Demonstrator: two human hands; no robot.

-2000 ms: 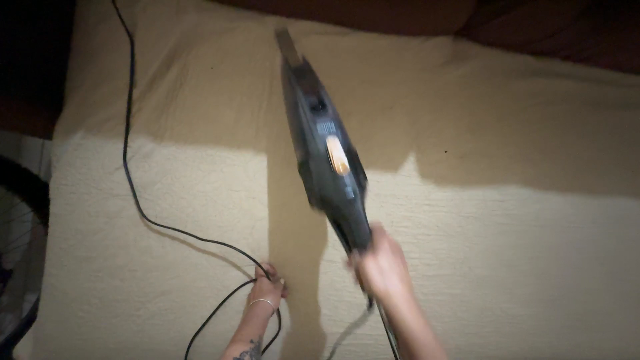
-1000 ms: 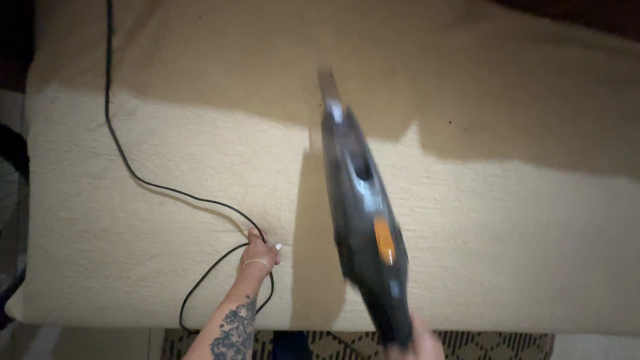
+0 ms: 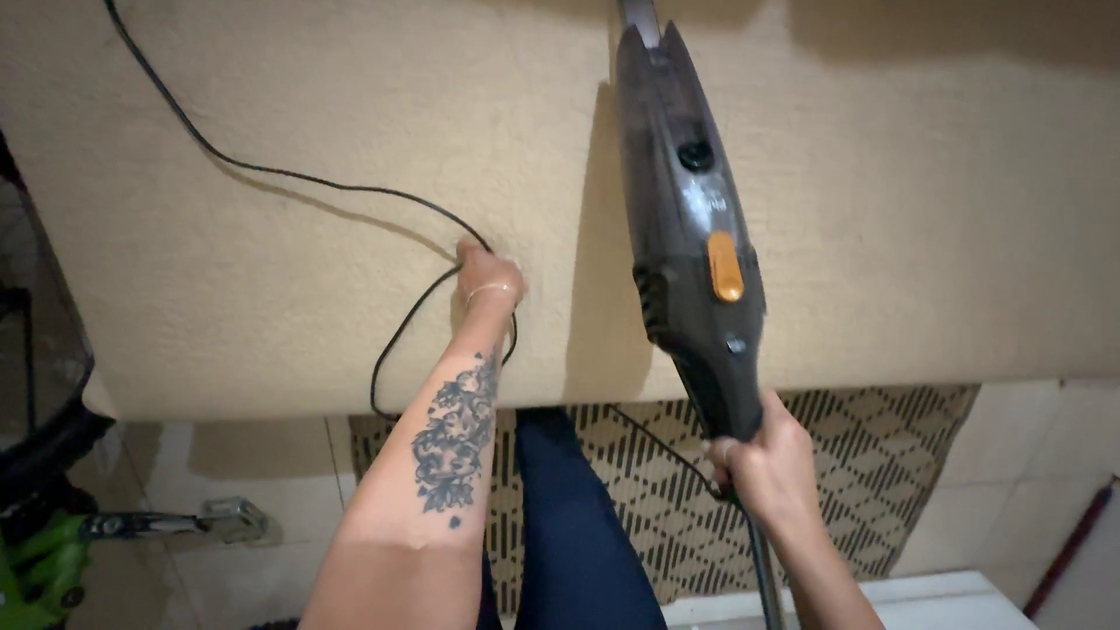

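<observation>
My right hand (image 3: 770, 464) grips the handle of a dark handheld vacuum cleaner (image 3: 691, 210) with an orange button. The vacuum points up and away over a bed or couch covered with a beige cloth (image 3: 306, 96); its nozzle runs out of the top of the view. My left hand (image 3: 492, 273) rests at the cloth and holds a black power cord (image 3: 341, 185). From it the cord runs to the upper left, and a loop hangs beside my wrist. Another stretch of cord passes below my right hand.
A patterned rug (image 3: 709, 525) lies on the tiled floor (image 3: 254, 472) along the covered edge. At the left stand a bicycle's black tire (image 3: 61, 437) and a pedal (image 3: 234, 520) near a green frame. A white surface (image 3: 919, 604) is at the bottom right.
My right hand has drawn the vacuum back toward me and to the right. My left hand keeps its hold on the cord. The view has shifted, showing more floor and rug.
</observation>
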